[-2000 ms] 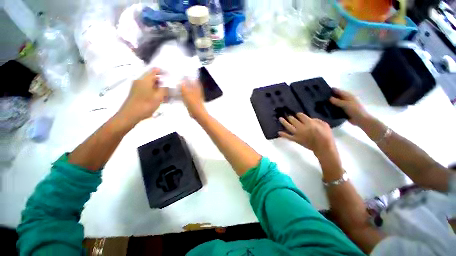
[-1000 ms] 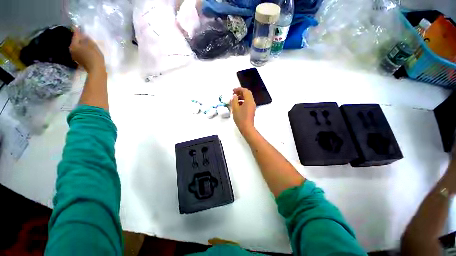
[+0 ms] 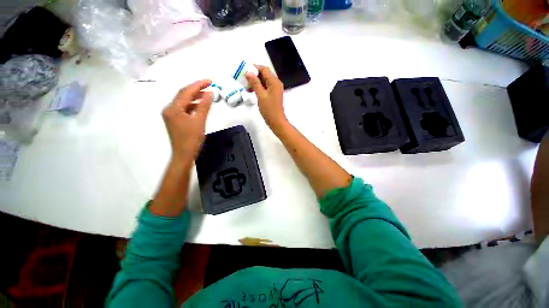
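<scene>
My right hand [image 3: 268, 96] holds a white charging case [image 3: 245, 72] with a blue strip between its fingertips, just above the table. My left hand [image 3: 188, 120] is at the left side of the small white pieces, its thumb and forefinger at a white piece with blue film [image 3: 214, 91]; whether it grips it is unclear. More white pieces with blue film [image 3: 233, 97] lie between the hands. A black foam insert [image 3: 230, 171] lies in front of me with its cut-outs empty; my left hand is beside its upper left corner.
Two black foam inserts [image 3: 368, 117] [image 3: 428, 114] lie side by side at the right. A smartphone [image 3: 288, 62] lies beyond my right hand. Clear plastic bags [image 3: 108, 36] and a bottle [image 3: 294, 15] stand at the far edge, a blue basket [image 3: 511, 36] far right. Another person's arm [image 3: 540, 186] shows at the right edge.
My left hand has come from the far left bags to the white pieces. My right hand now holds up a white case. The view has shifted, and the other person's arm is mostly out of view.
</scene>
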